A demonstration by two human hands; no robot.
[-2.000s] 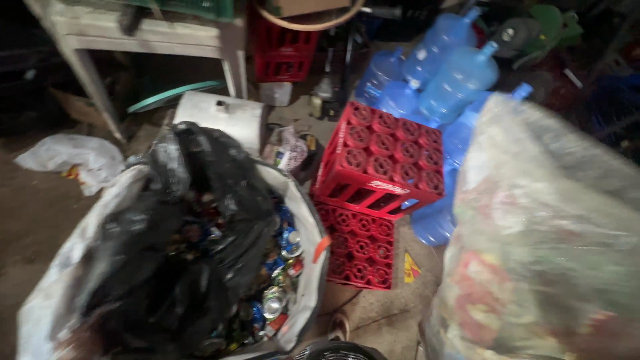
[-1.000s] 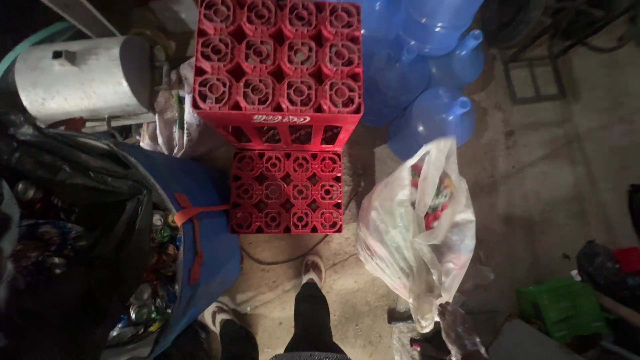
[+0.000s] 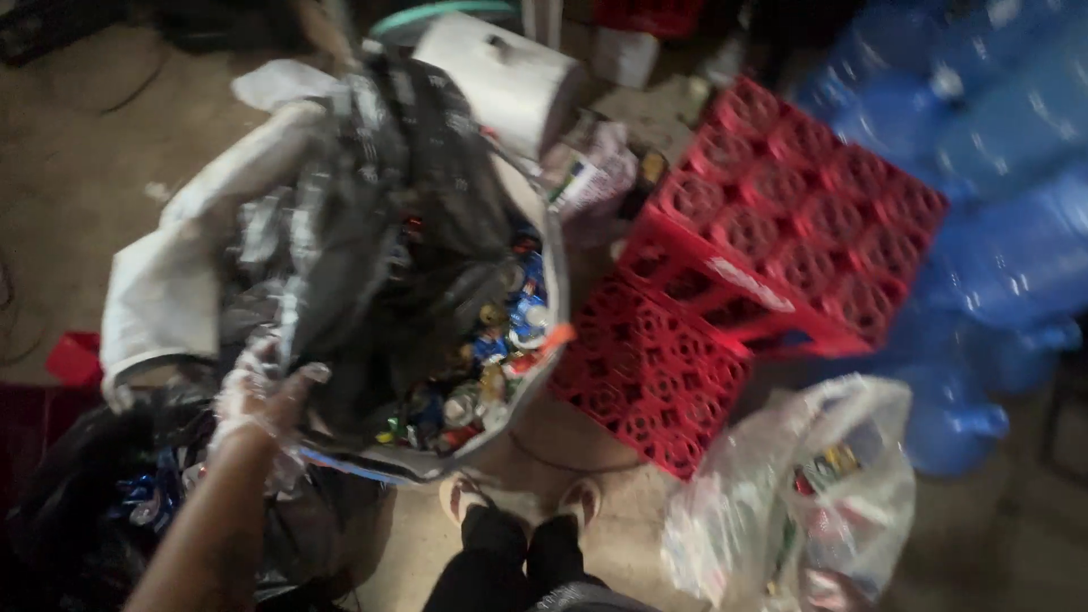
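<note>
My left hand (image 3: 259,404), in a thin clear plastic glove, is at the near left edge of a large sack (image 3: 557,280) lined with a black plastic bag (image 3: 340,246). Blur hides whether its fingers grip the plastic. Crushed drink cans (image 3: 489,365) lie inside the sack. At the bottom right, my right hand (image 3: 833,588) shows only in part, against a translucent plastic bag (image 3: 722,518) with colourful items in it, and appears closed on it. Part of another person's arm may be at the top, but it is too blurred to tell.
Two red plastic bottle crates (image 3: 799,195) (image 3: 654,365) stand right of the sack. Large blue water jugs (image 3: 1011,238) crowd the right side. A white metal cylinder (image 3: 493,81) lies beyond the sack. Another black bag with cans (image 3: 76,501) is at lower left. A cable crosses the floor near my feet.
The view has swung left since one second ago. My left hand has come into view at the sack, and the translucent bag now appears nearer the bottom right.
</note>
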